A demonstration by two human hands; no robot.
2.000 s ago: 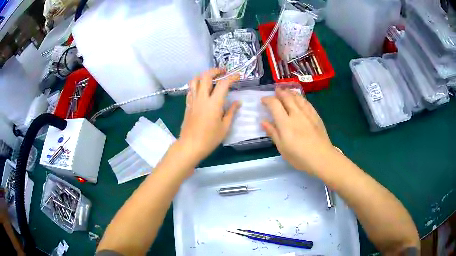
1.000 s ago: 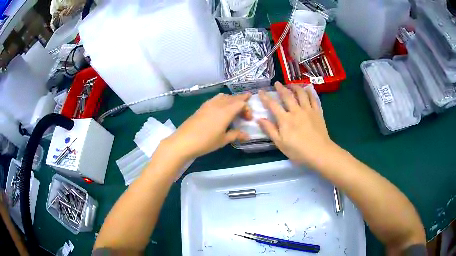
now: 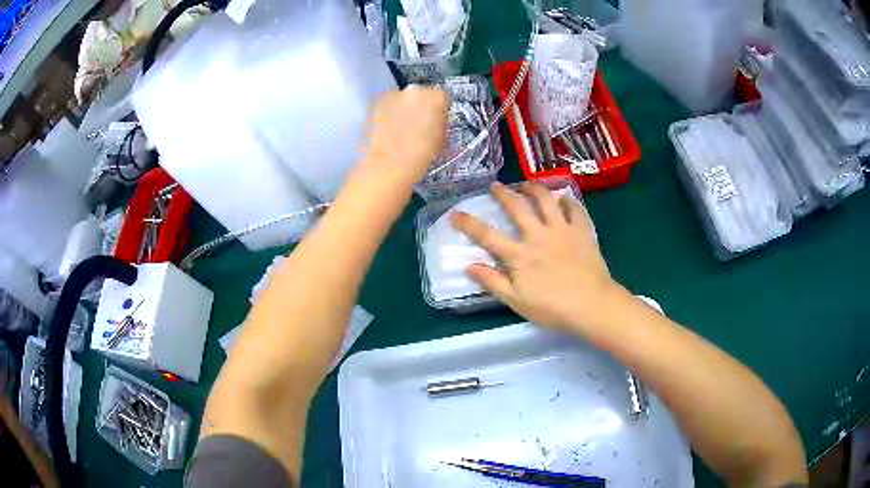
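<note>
An open clear plastic box (image 3: 432, 276) sits behind the white tray, with a white liner sheet (image 3: 458, 250) in it. My right hand (image 3: 548, 250) lies on the liner with its fingers spread. My left hand (image 3: 408, 124) is raised over the left edge of a clear container (image 3: 467, 157) of small labelled pieces; its fingers are curled and blurred, and what they touch is hidden. The white parts tray (image 3: 358, 419) holds a silver cylinder (image 3: 454, 387), a second cylinder (image 3: 637, 396) at the right and dark blue tweezers (image 3: 534, 475).
Frosted containers (image 3: 286, 105) stand behind my left arm. A red bin (image 3: 618, 157) of parts is behind the box. Lidded clear boxes (image 3: 730, 191) are at the right. A white device box (image 3: 157, 319), black hose (image 3: 59, 353) and box of cylinders (image 3: 143, 419) are at the left.
My left hand has left the clear box and moved up and away to the container of small labelled pieces. My right hand stays on the liner. The liner and box are now more exposed.
</note>
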